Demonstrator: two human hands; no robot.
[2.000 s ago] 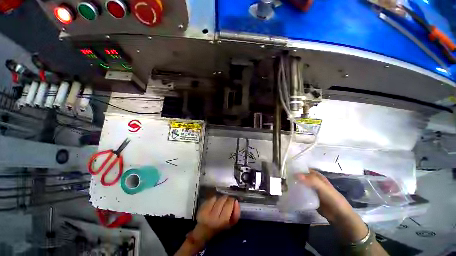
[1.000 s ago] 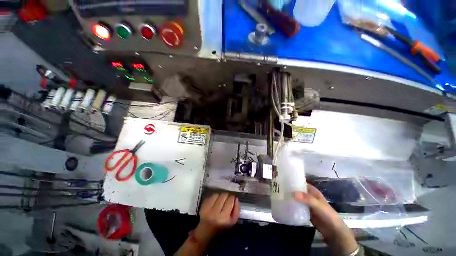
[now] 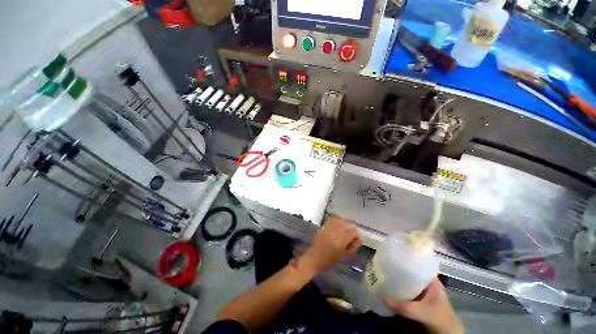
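My right hand (image 3: pixel 428 305) is closed around a translucent white squeeze bottle (image 3: pixel 406 264), close to the camera in front of the tray. Its narrow spout points up over the tray. My left hand (image 3: pixel 338 240) has curled fingers at the front edge of the grey metal tray (image 3: pixel 405 209), left of the bottle. Whether something is inside its fingers is hidden. A small loose heap of short black wires (image 3: pixel 376 194) lies on the tray beyond my hands.
A bag of black wires (image 3: pixel 480 244) and a small red-wire bag (image 3: pixel 541 267) lie at right. Scissors (image 3: pixel 256 163) and a teal tape roll (image 3: pixel 285 173) sit on the white cover (image 3: pixel 287 196). Another bottle (image 3: pixel 480 32) stands on the blue mat (image 3: pixel 412 62). Wire coils (image 3: pixel 178 263) lie lower left.
The view has swung, showing more floor at left. The bottle has moved closer to the camera. The machine unit that stood over the tray is back in the recess, uncovering the black wires.
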